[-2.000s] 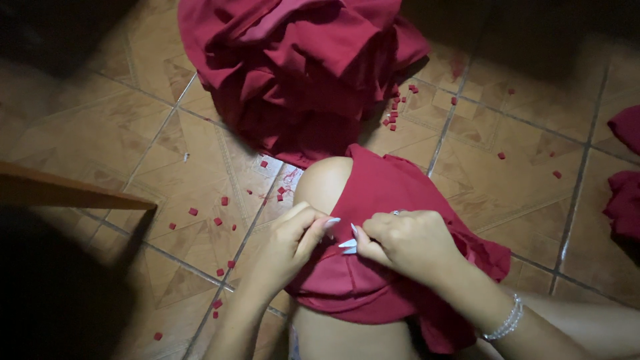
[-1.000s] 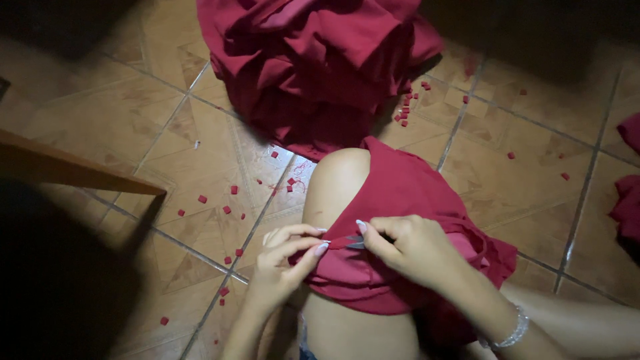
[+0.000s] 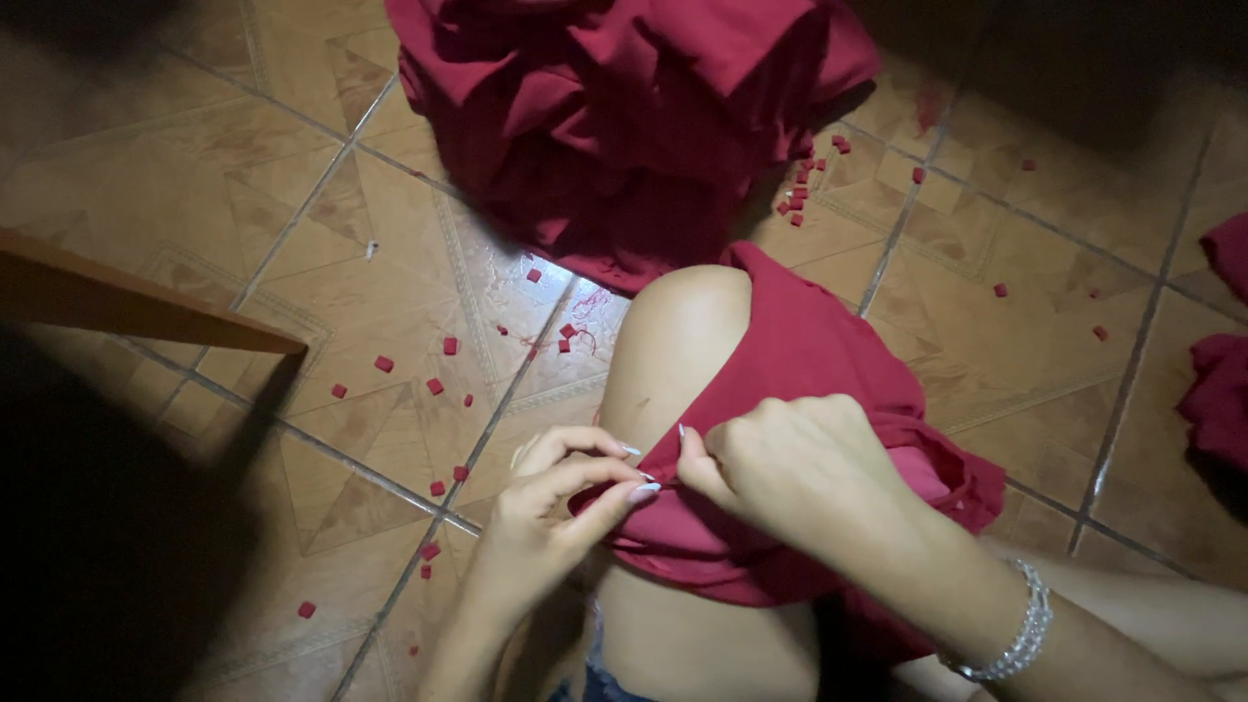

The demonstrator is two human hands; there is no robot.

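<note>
A piece of red fabric lies draped over my bent knee, its paler side folded up below. My left hand pinches the edge of that fabric between thumb and fingertips at the near side of the knee. Just to the right, my right hand is curled above the same edge, thumb against the bent fingers. Whether it holds a tool or thread is hidden. A beaded bracelet circles my right wrist.
A large heap of red fabric lies on the tiled floor beyond the knee. Small red scraps and thread bits are scattered about. A wooden leg juts in from the left. More red fabric lies at the right edge.
The small metal blade seen at my right fingers earlier no longer shows. My right hand has turned and its fingers are curled more. My left hand still pinches the fabric.
</note>
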